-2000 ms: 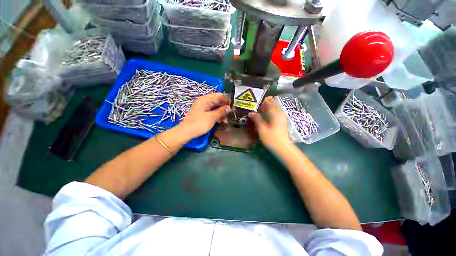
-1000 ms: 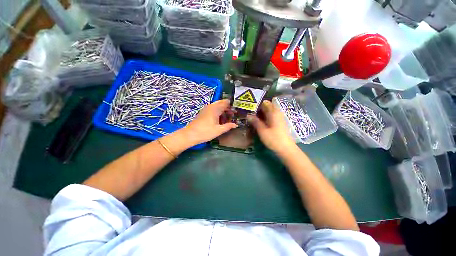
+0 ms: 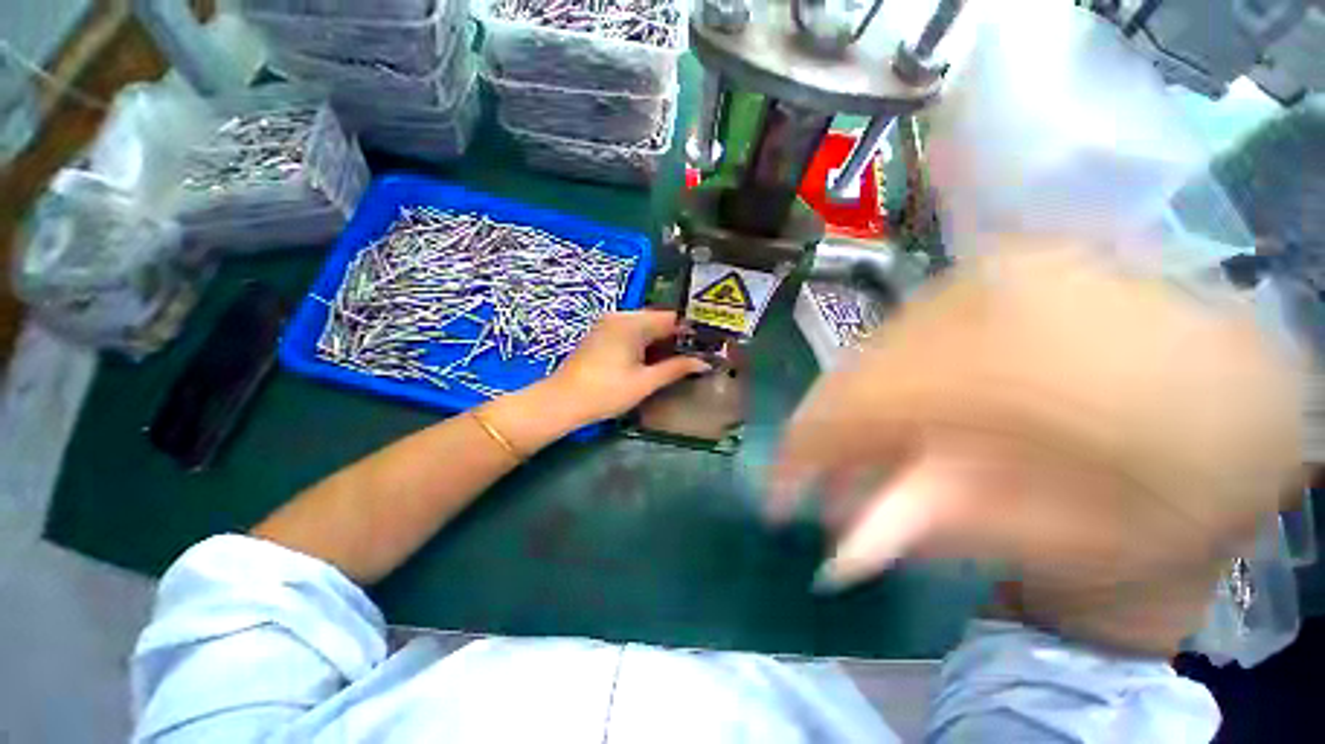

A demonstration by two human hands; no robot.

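Note:
The hand press [image 3: 756,189] stands at centre with a yellow-triangle warning label [image 3: 728,298] on its front. My left hand [image 3: 625,364] is at the small fixture [image 3: 705,346] below the label, thumb and finger close around its left side; a pin between them cannot be made out. My right hand [image 3: 1046,436] is large and blurred at the right, close to the camera, fingers curled. It appears closed over the lever's ball knob, which is hidden. A blue tray [image 3: 465,390] heaped with thin silvery pins [image 3: 451,291] lies left of the press.
A clear box of pins [image 3: 843,313] stands right of the press, partly hidden by my right hand. Stacked clear boxes [image 3: 581,102] stand behind the tray. A black phone [image 3: 218,375] and a crumpled plastic bag [image 3: 102,262] lie left. A red tray [image 3: 855,182] is behind the press.
My right hand has left the fixture and come up at the right, large in view. The red knob and dark lever are no longer visible. My left hand stays at the fixture.

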